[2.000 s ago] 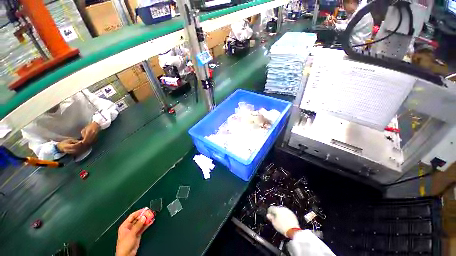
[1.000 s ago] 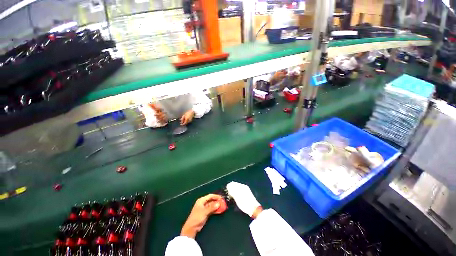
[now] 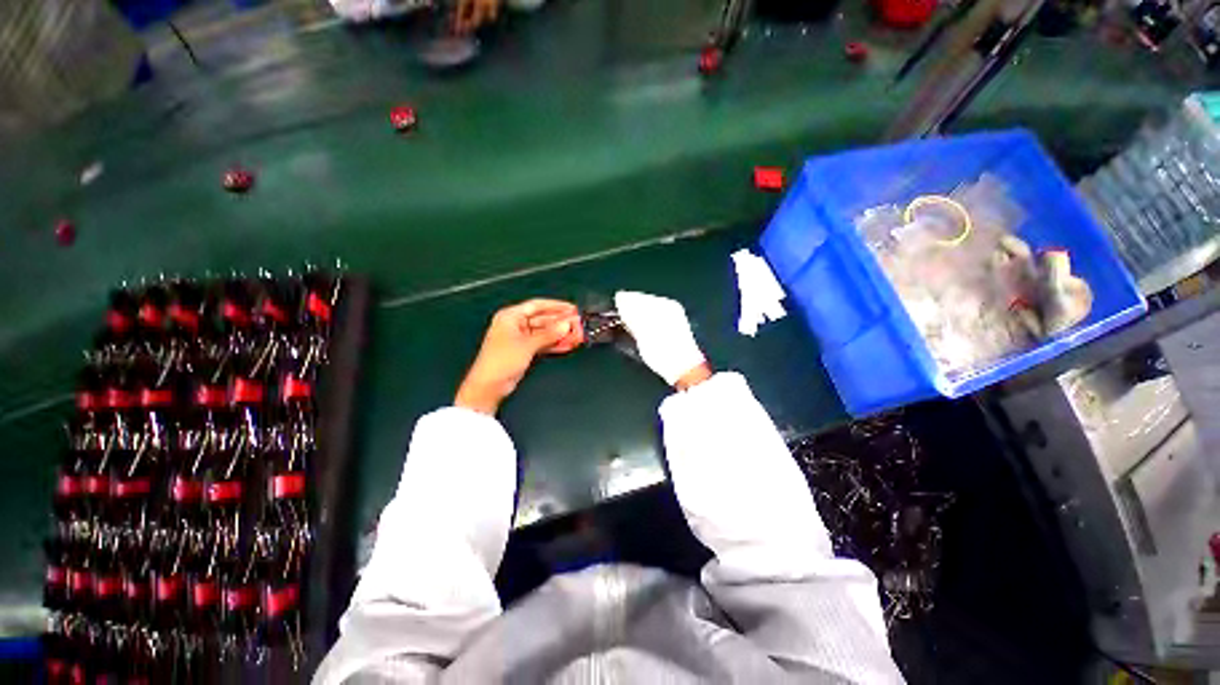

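My left hand (image 3: 515, 351), bare, holds a red unit (image 3: 567, 332) between thumb and fingers above the green bench. My right hand (image 3: 658, 337), in a white glove, is just to its right and grips a dark binder clip (image 3: 602, 325) with silver handles. The clip is against the unit's right side; whether it is seated on the unit cannot be told. At the left, a dark tray (image 3: 351, 402) holds rows of red units with black clips and silver wire handles.
A blue bin (image 3: 856, 321) with clear bags stands to the right, with white paper strips (image 3: 756, 290) beside it. Loose binder clips (image 3: 876, 509) lie in a dark box below the bench edge. Several single red units (image 3: 403, 119) lie on the green belt beyond.
My right hand has left the clip heap and met my left hand at the unit. The view has turned left and then down, bringing the filled tray fully into view.
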